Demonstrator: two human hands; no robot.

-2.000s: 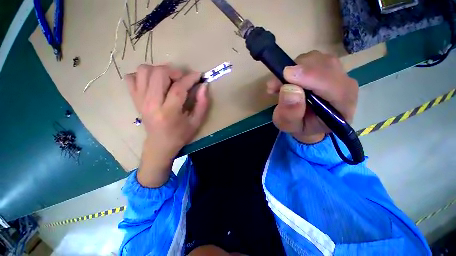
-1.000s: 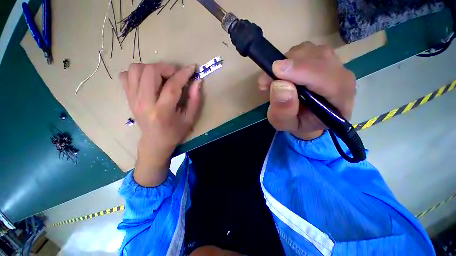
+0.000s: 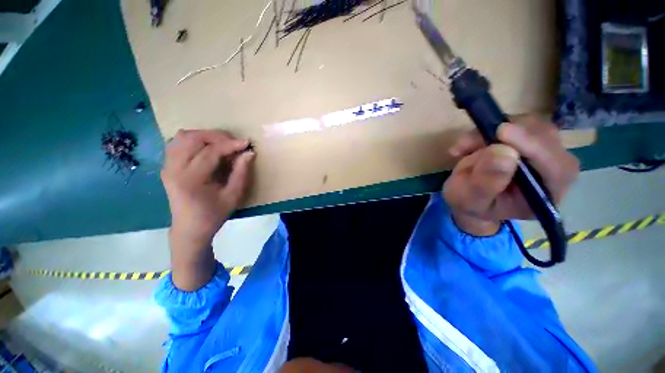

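Note:
My right hand [image 3: 510,171] holds the black soldering iron [image 3: 485,109], its metal tip pointing up and away over the cardboard. My left hand [image 3: 204,171] is left of the white adhesive strip [image 3: 339,119], thumb and forefinger pinched on a tiny dark component [image 3: 249,148], mostly hidden by the fingertips. The strip lies flat on the cardboard between my hands. Three small dark components [image 3: 375,109] sit in a row at its right end; its left part is bare and shiny. Neither hand touches the strip.
Brown cardboard [image 3: 350,65] covers the green bench [image 3: 65,189]. Dark lead wires [image 3: 321,14] and a pale curving wire [image 3: 222,67] lie at the top. A cluster of wired components [image 3: 120,148] is at left. A metal-rimmed tray [image 3: 624,58] stands at right.
My left hand has moved left, away from the strip, which now shows at full length. The iron is farther right, still in my right hand. The camera view has turned and shifted.

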